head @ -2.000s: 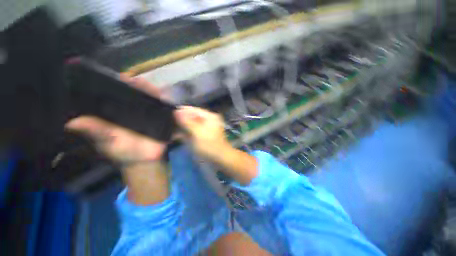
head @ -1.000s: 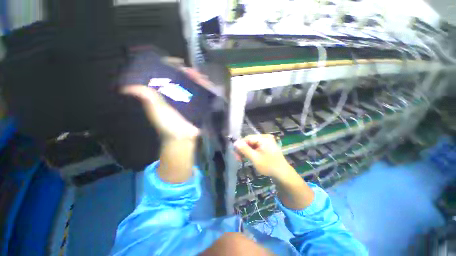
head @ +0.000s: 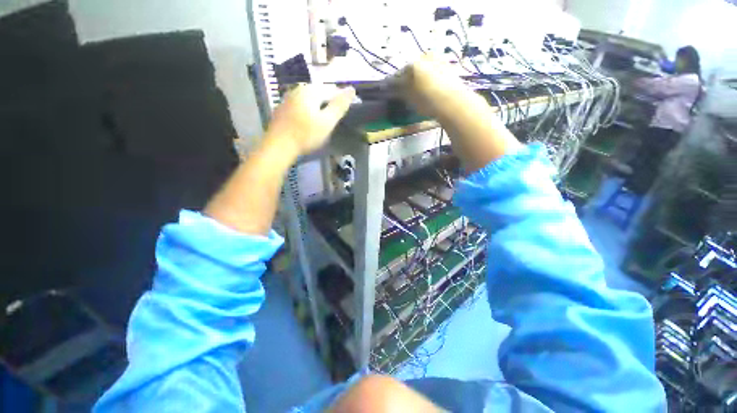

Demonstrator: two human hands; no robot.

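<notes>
The aging rack (head: 369, 234) stands in front of me, a pale frame with green-topped shelves. My left hand (head: 311, 117) is at the rack's top left corner, with a small pale thing at its fingertips that I cannot make out. My right hand (head: 424, 85) is curled above the rack's top shelf, by the cables. What it holds, if anything, is hidden. A dark flat thing (head: 368, 89) lies between the two hands; I cannot tell whether either hand touches it. White charging cables (head: 566, 121) hang in loops along the rack.
Tall black stacks of trays (head: 153, 105) stand at the left. Black plugs with cords (head: 343, 44) line the rack's back. A person (head: 675, 101) in a pale smock stands at the far right, near a blue stool (head: 622, 202). Trays with shiny pieces (head: 711, 298) are at the lower right.
The view has turned right and up along the rack. Both hands have moved up to the rack's top shelf. The phone-like black slab above my left hand no longer shows there.
</notes>
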